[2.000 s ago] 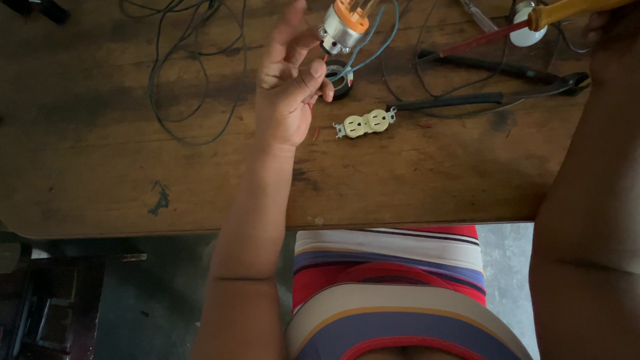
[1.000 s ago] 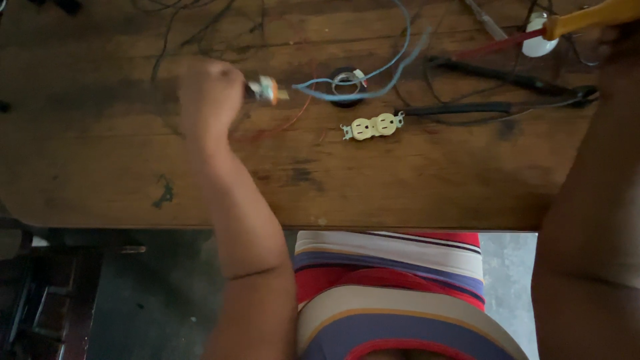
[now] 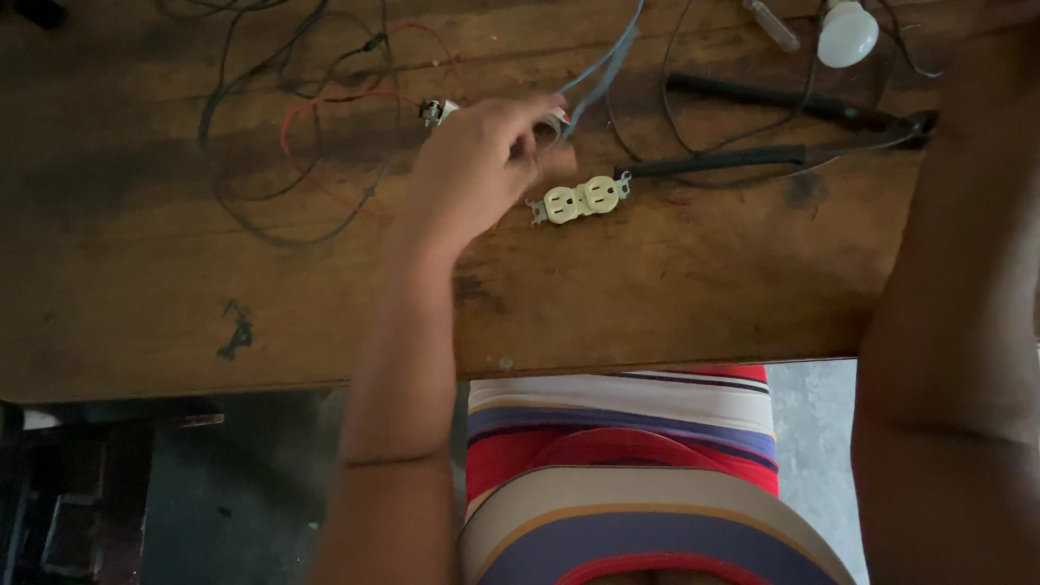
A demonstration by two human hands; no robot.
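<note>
My left hand [image 3: 491, 162], blurred, is over the wooden table with its fingers curled, near a pale blue wire [image 3: 605, 69] and a tape roll [image 3: 552, 122]. Whether it grips the wire cannot be told. Left of the knuckles lies a small metal-and-white electrical fitting [image 3: 437, 112] joined to a red wire [image 3: 286, 130]. Just right of and below the fingers rests a cream duplex outlet [image 3: 581, 200] with metal mounting ears. My right hand [image 3: 1003, 36] is dark and blurred at the top right corner; its fingers and anything in them cannot be made out.
Black cables [image 3: 213, 106] loop across the table's left side. Pliers with black handles [image 3: 731, 161] lie right of the outlet, near a white bulb [image 3: 847, 34] and a clear tube-like object [image 3: 772, 24]. The table's front edge [image 3: 650, 370] runs close to my body.
My left hand held the orange-and-metal electrical fitting, moved left with it, then came back right towards the blue wire. The screwdriver with a yellow handle near my right hand is out of sight.
</note>
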